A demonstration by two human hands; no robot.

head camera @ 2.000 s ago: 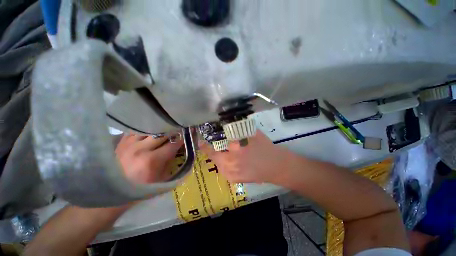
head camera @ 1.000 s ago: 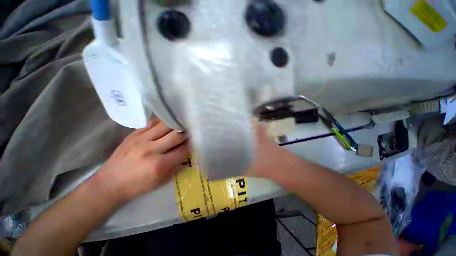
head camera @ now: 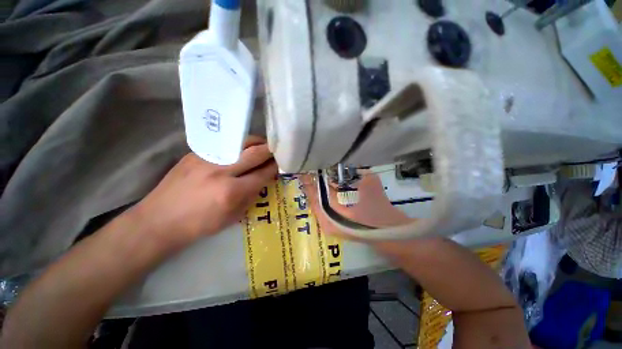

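Grey-brown fabric [head camera: 89, 126] lies in large folds left of the off-white sewing machine head [head camera: 382, 75]. My left hand [head camera: 215, 187] lies at the fabric's near edge, its fingers pointing towards the needle; the lamp and machine head hide some fingertips. My right hand [head camera: 368, 201] is right of the presser foot [head camera: 343, 176], partly behind the pale take-up guard [head camera: 467, 150]. Its fingertips are small and blurred, so I cannot tell what either hand grips. Yellow tape printed "PIT" [head camera: 290, 238] lies on the bed in front of the foot.
A white lamp paddle [head camera: 217, 102] hangs over my left fingers. A dark tray [head camera: 530, 215] sits at the bed's right end. Below right are a yellow package [head camera: 436, 317], a clear plastic bag [head camera: 528, 272] and blue material [head camera: 573, 313]. Part of a checked sleeve or cloth shows far right.
The view has shifted left, so the machine head sits further right and more fabric shows. The guard no longer covers the needle area. My hands remain beside the needle.
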